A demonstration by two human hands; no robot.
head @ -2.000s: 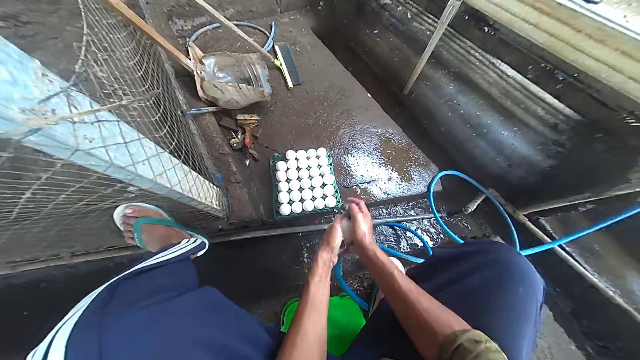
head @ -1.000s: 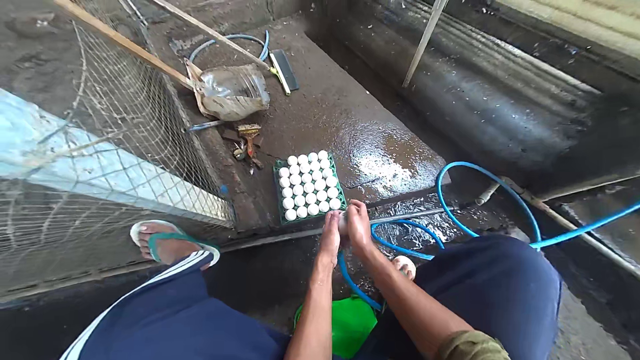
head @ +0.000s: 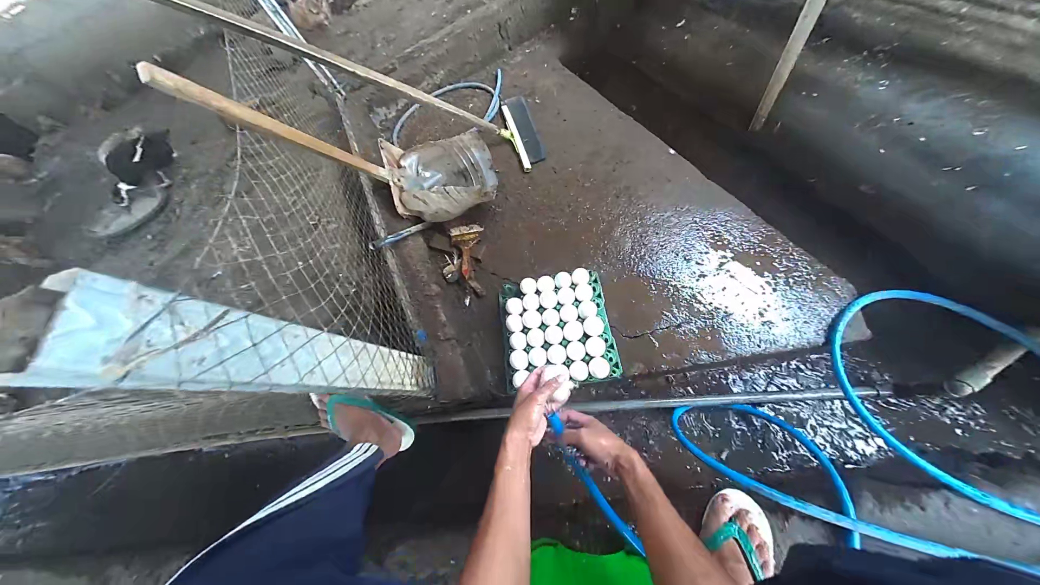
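White eggs (head: 552, 334) fill most of a green plastic egg tray (head: 615, 357) on the wet concrete slab. My left hand (head: 530, 409) is closed around a white egg (head: 558, 388) at the tray's near edge. Just right of it, my right hand (head: 591, 439) is at a blue hose (head: 597, 491), near its upper end; the fingers seem to be around the hose, though their grip is partly hidden. The hose end points up toward the egg. Below my forearms shows part of a bright green plastic object (head: 587, 566).
Wire netting (head: 301, 219) stands at left, beside a pale blue board (head: 219, 337). Behind the tray lie a cut plastic bottle on a wooden handle (head: 451, 175), a squeegee-like tool (head: 524, 134) and dirty debris (head: 463, 256). A metal pipe (head: 731, 400) crosses before the slab; blue hose loops (head: 845, 382) lie right.
My hands were together at the tray's near right corner; now they are apart, the left with an egg and the right at the blue hose. The view has shifted.
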